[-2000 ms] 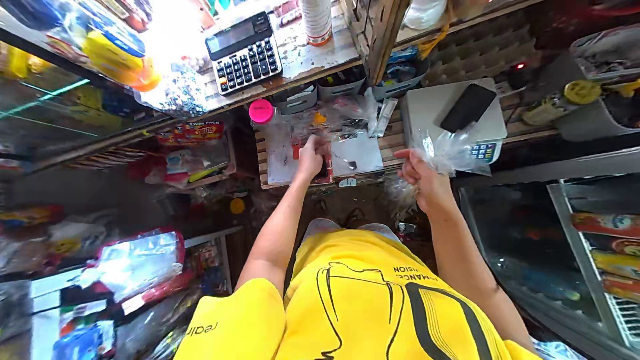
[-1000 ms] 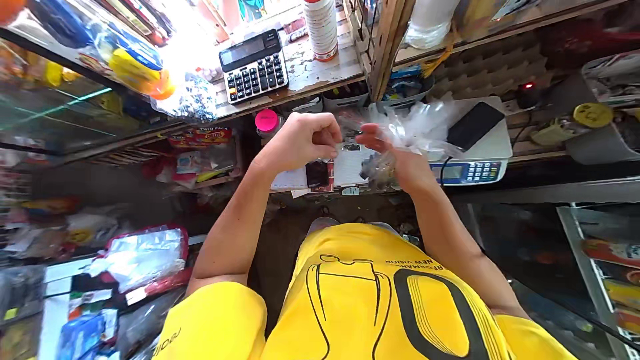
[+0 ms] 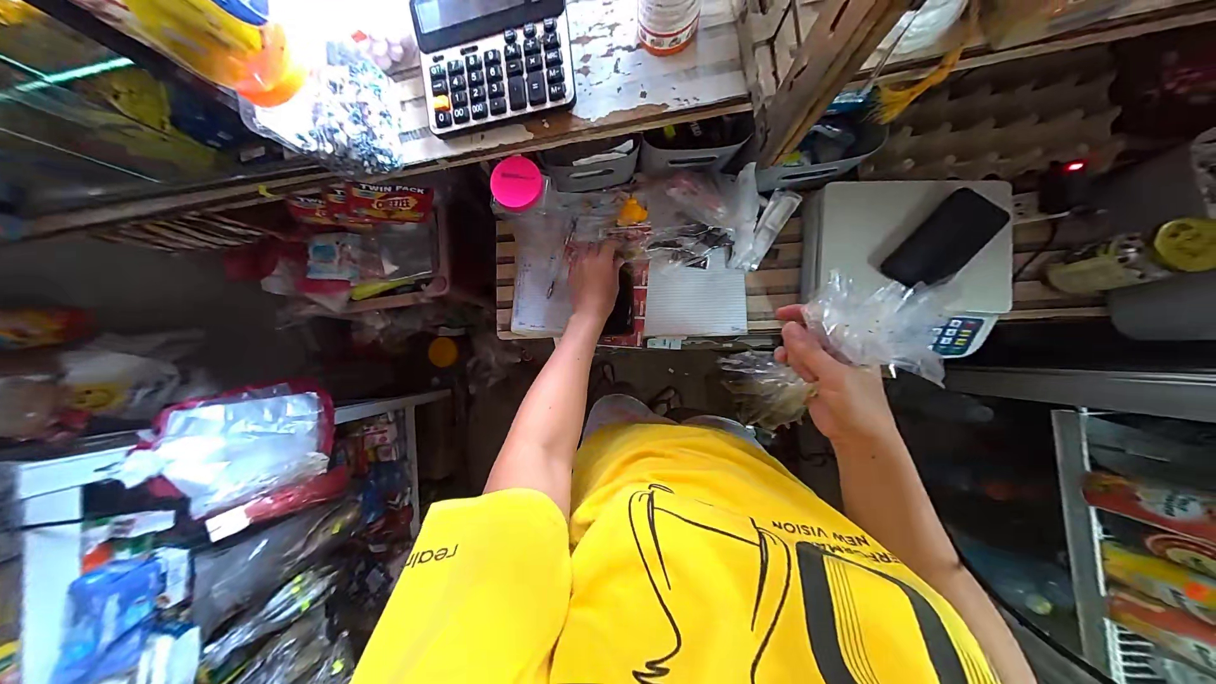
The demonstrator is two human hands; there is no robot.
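Note:
My left hand (image 3: pixel 596 283) reaches down over the open notebook (image 3: pixel 698 299) on the slatted wooden shelf, its fingertips at some clear plastic packaging; whether it grips anything is hidden. My right hand (image 3: pixel 841 385) grips a clear plastic bag (image 3: pixel 879 323), bunched above the fingers, with its lower part (image 3: pixel 765 385) hanging below and holding something brownish. A dark phone-like object (image 3: pixel 622 302) lies on the notebook beside my left hand. Right of the notebook is a white digital scale (image 3: pixel 845 223) with a black phone (image 3: pixel 945 236) on top. A jar with a pink lid (image 3: pixel 517 182) stands behind the notebook.
On the upper wooden shelf lie a calculator (image 3: pixel 499 71) and a bottle (image 3: pixel 668 24). Grey plastic baskets (image 3: pixel 589 166) sit under that shelf. Snack packs (image 3: pixel 380 204) are at left, bagged goods (image 3: pixel 237 446) at lower left, and a glass-fronted case (image 3: pixel 1073 532) at lower right.
My hands were close together over the notebook one second ago and are now apart. My left hand has gone back to the packaging; my right hand, still with the bag, has moved right.

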